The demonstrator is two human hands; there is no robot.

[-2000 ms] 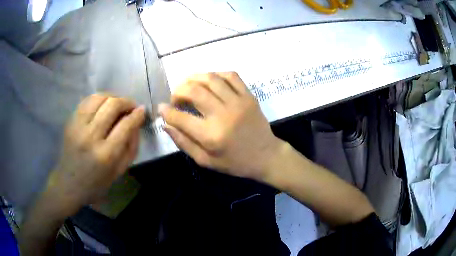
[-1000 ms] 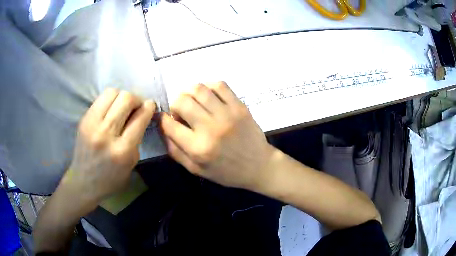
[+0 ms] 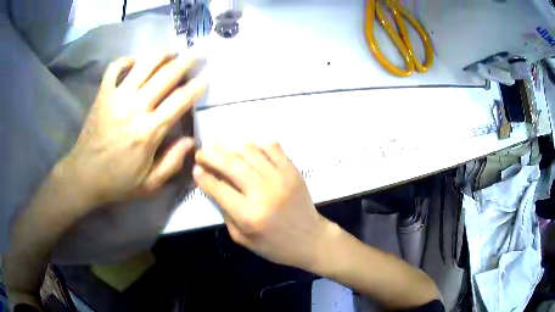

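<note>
A large grey garment panel lies over the left of the white machine bed and hangs down at the left. My left hand lies on the panel with its fingers spread forward, just below the presser foot and needle. My right hand is at the panel's right edge, with thumb and index finger closed at the cloth edge near my left thumb. My fingers hide most of the edge, and the lamp glare washes out the cloth near the needle.
Orange-yellow scissors lie on the bed right of the needle. A printed ruler scale runs near the front edge. Grey cloth and pale cloth hang at the right. An olive patch shows below the table edge.
My left hand has moved forward and its fingers have opened from a pinch onto the cloth. My right hand sits slightly lower in the picture. The view has shifted, showing more around the needle and scissors.
</note>
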